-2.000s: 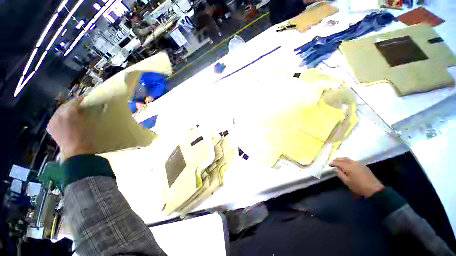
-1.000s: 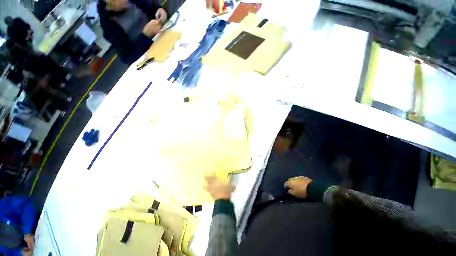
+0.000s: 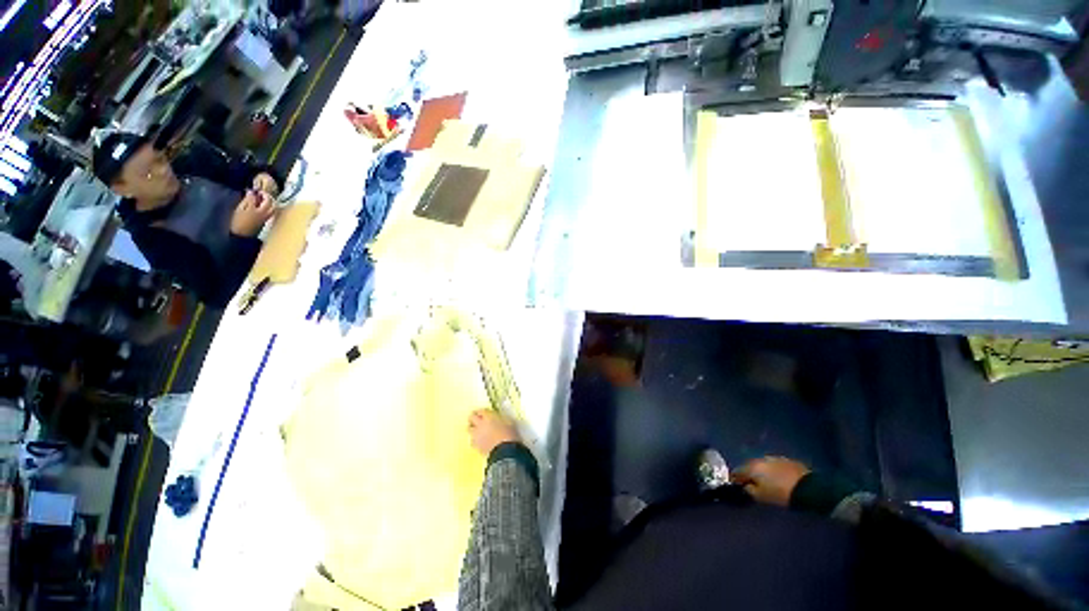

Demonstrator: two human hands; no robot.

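Yellow garment panels (image 3: 382, 442) lie in a loose pile on the white table, left of centre. My left hand (image 3: 492, 432) rests on the pile's right edge; whether its fingers pinch a panel is unclear. My right hand (image 3: 774, 480) is low, over the dark area in front of my body, with its fingers curled beside a small pale thing (image 3: 713, 469); its grip is unclear. A template plate (image 3: 920, 191) with yellow side strips and a brass-coloured bar (image 3: 835, 191) lies on the machine bed at upper right.
The sewing machine head (image 3: 869, 42) stands behind the template. A tan panel with a brown square (image 3: 451, 195), navy pieces (image 3: 364, 233) and a rust-brown swatch (image 3: 437, 121) lie further back. A person (image 3: 179, 203) sits across the table. Folded yellow fabric (image 3: 1029, 356) is at the right.
The view has swung right to the machine. My left hand, which held up a panel two seconds ago, is now down on the yellow pile. My right hand has moved off the table edge to near my body.
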